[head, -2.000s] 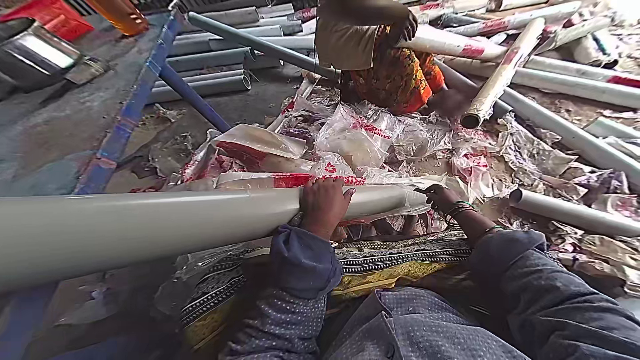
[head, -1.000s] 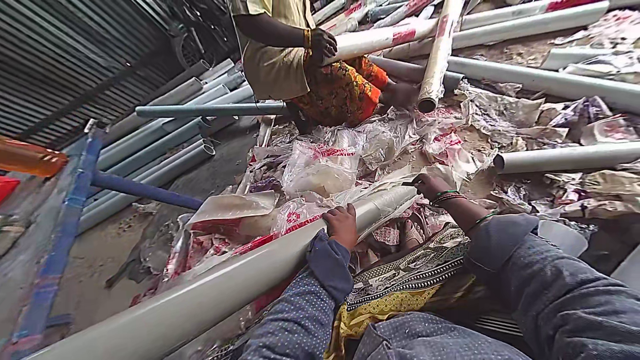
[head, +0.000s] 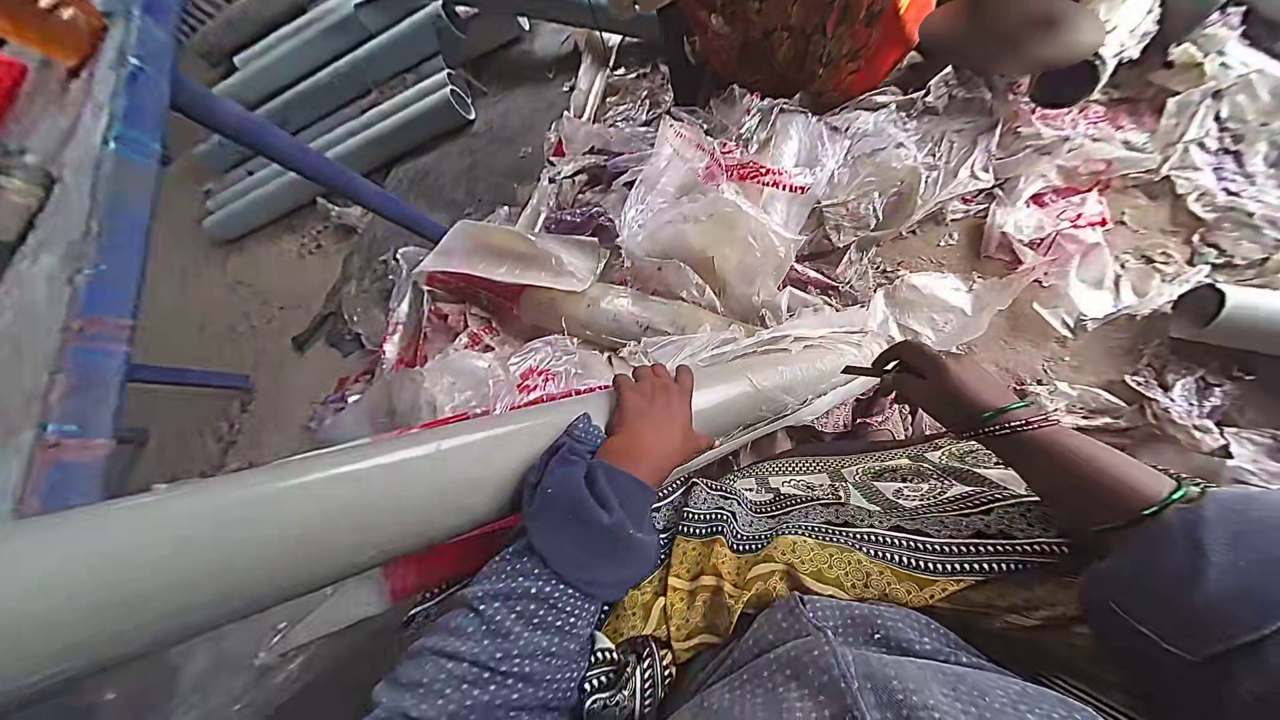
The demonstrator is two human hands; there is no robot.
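A thick pale grey plastic pipe [head: 330,510] slants across my lap, rising from the lower left toward the middle. My left hand [head: 655,420] rests on top of it, fingers spread over the wall. At its far end, my right hand [head: 925,380] pinches a small thin dark tool, perhaps a blade, whose tip points left over the pipe. Clear plastic film [head: 810,345] lies split and crumpled around this end. A red-printed strip of film runs along the pipe's far side.
Crumpled film with red print [head: 720,200] covers the ground ahead. Several grey pipes [head: 350,140] are stacked at upper left behind a blue metal frame [head: 105,260]. Another pipe's open end [head: 1225,315] lies at right. A person's orange patterned clothing [head: 800,45] shows at the top.
The view has dipped closer to the pipe and film, so less of the other person shows. My left hand remains on the pipe and my right hand stays near its far end.
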